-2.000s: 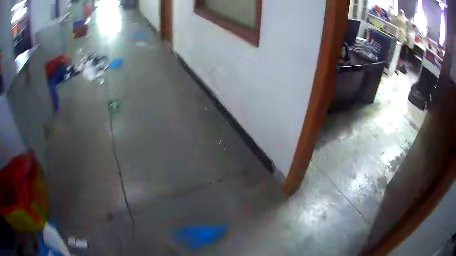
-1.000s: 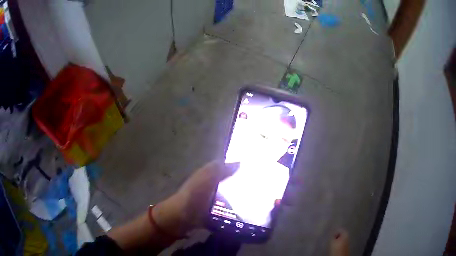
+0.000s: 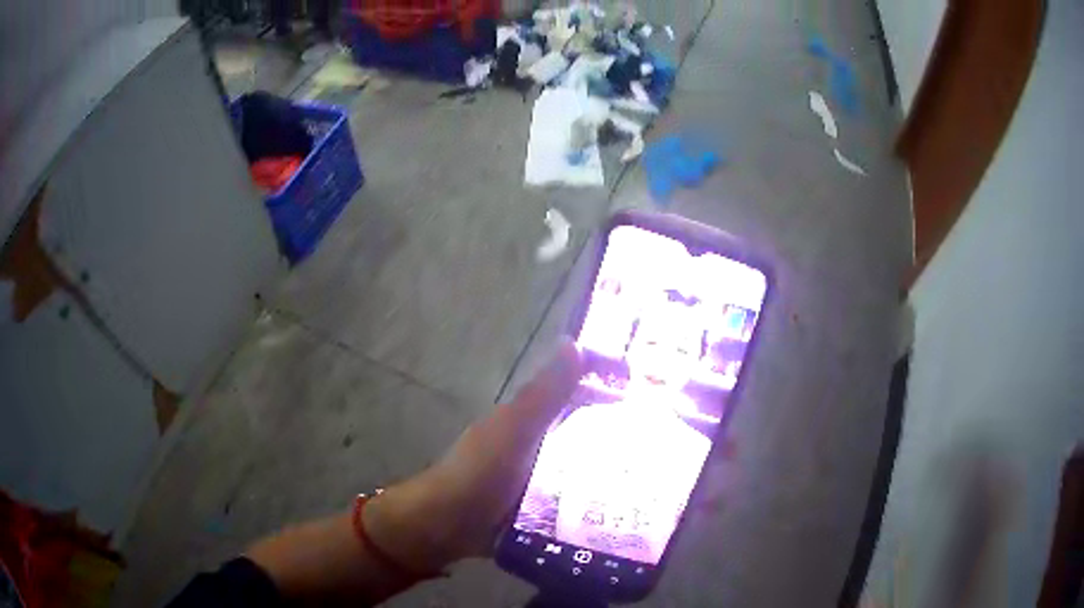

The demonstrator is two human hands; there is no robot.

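My left hand (image 3: 476, 475), bare with a red string bracelet at the wrist and a dark sleeve, holds a smartphone (image 3: 642, 404) upright and slightly tilted in the lower middle. The thumb lies along the phone's left edge; the other fingers are hidden behind it. The phone's screen is very bright and shows a washed-out picture of a person, with icons along the bottom. My right hand cannot be made out; only a blurred skin-toned shape shows at the lower right.
A blue plastic crate (image 3: 315, 190) with dark and red items stands at the left beside pale panels (image 3: 143, 202). A heap of fabric and paper scraps (image 3: 571, 119) and a blue scrap (image 3: 681, 164) lie on the concrete floor ahead. A white wall (image 3: 999, 356) runs along the right.
The corridor view has moved forward. My left hand and the phone came into view and have since shifted slightly right. The red and yellow bag has slid to the lower left; the crate and scraps appear closer.
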